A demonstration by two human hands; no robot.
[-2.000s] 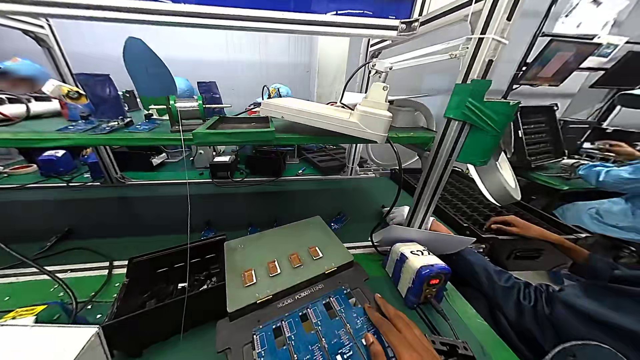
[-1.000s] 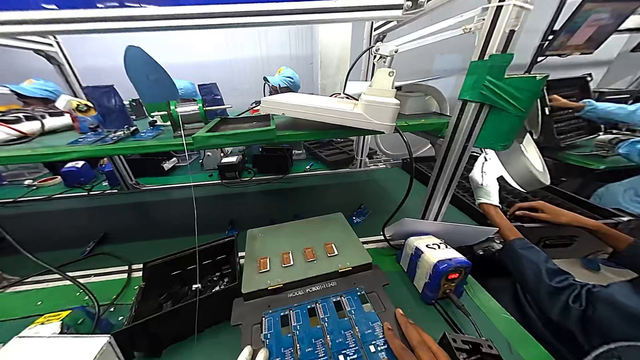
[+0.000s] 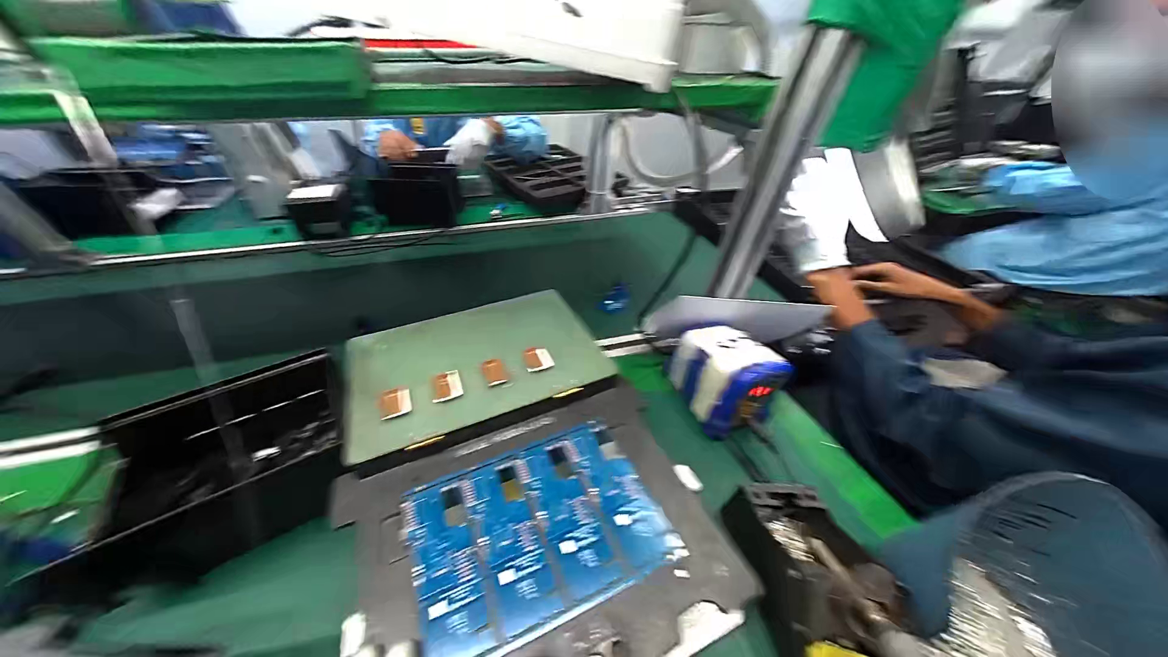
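A blue panel of circuit boards point(image 3: 538, 538) lies in a dark grey fixture plate point(image 3: 648, 538). Behind the boards, joined at the fixture's far edge, a green-faced lid point(image 3: 474, 338) carries several small copper-coloured pieces. White fingertips of my left hand point(image 3: 354, 631) show at the fixture's near left edge; the rest of that hand is cut off, so its grip cannot be told. My right hand is not seen. A white shape point(image 3: 703, 628) at the fixture's near right edge is too blurred to name.
An open black bin point(image 3: 219, 447) holds small dark parts at left. A blue-and-white device with a red display point(image 3: 730, 379) stands at right, behind a black holder point(image 3: 794, 557). A co-worker's gloved hand point(image 3: 812, 214) and bare hand point(image 3: 912, 281) are at the far right. Shelving crosses above.
The view has moved down and closer to the fixture. My right hand, at the fixture's right side before, is out of view. The co-worker's gloved hand has stayed near the white sheet.
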